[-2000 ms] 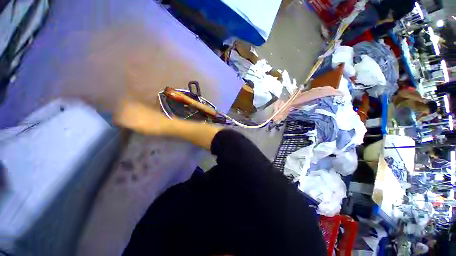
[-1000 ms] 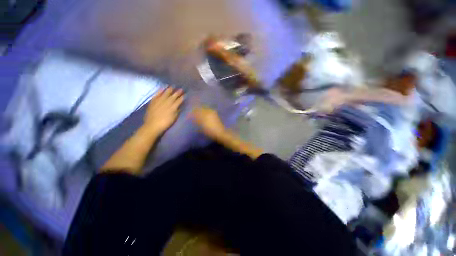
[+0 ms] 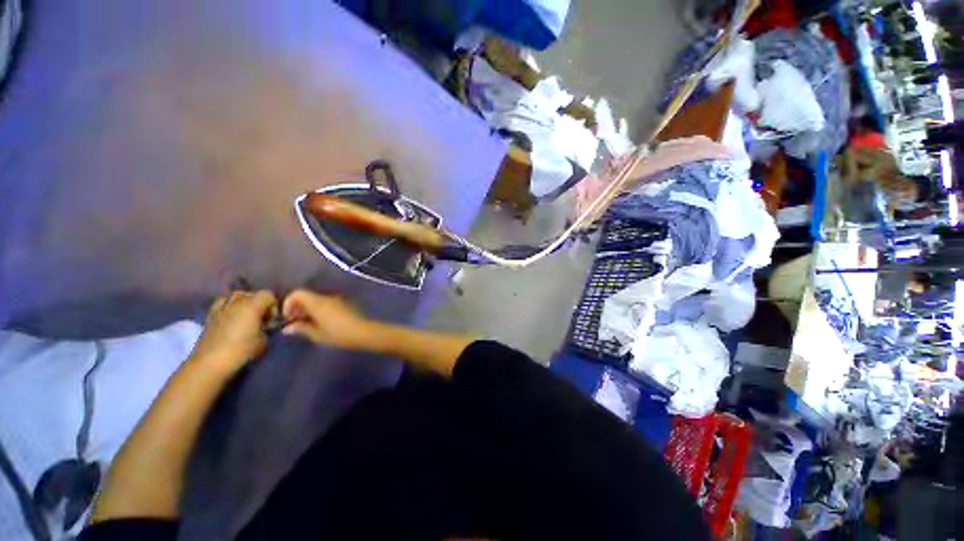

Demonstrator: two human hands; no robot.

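Observation:
The garment lies at the lower left of the pressing table, with pale cloth (image 3: 48,380) bearing dark lines and a dark grey panel (image 3: 248,433) beside it. My left hand (image 3: 238,325) and my right hand (image 3: 317,317) are close together at the upper edge of the dark grey panel. Both have their fingers closed on a bit of dark cloth between them. The steam iron (image 3: 370,235) stands on the table just beyond my right hand, untouched, with its wooden handle on top.
The purple table cover (image 3: 444,116) has a brown scorched area. A pale hose (image 3: 592,211) runs from the iron to the upper right. A dark crate (image 3: 616,285) with cloth heaps (image 3: 682,370) and a red crate (image 3: 708,465) stand at the right.
My hands were apart a second ago and are now together on the dark cloth. The pale garment has shifted lower and left in view. The iron stays on the table.

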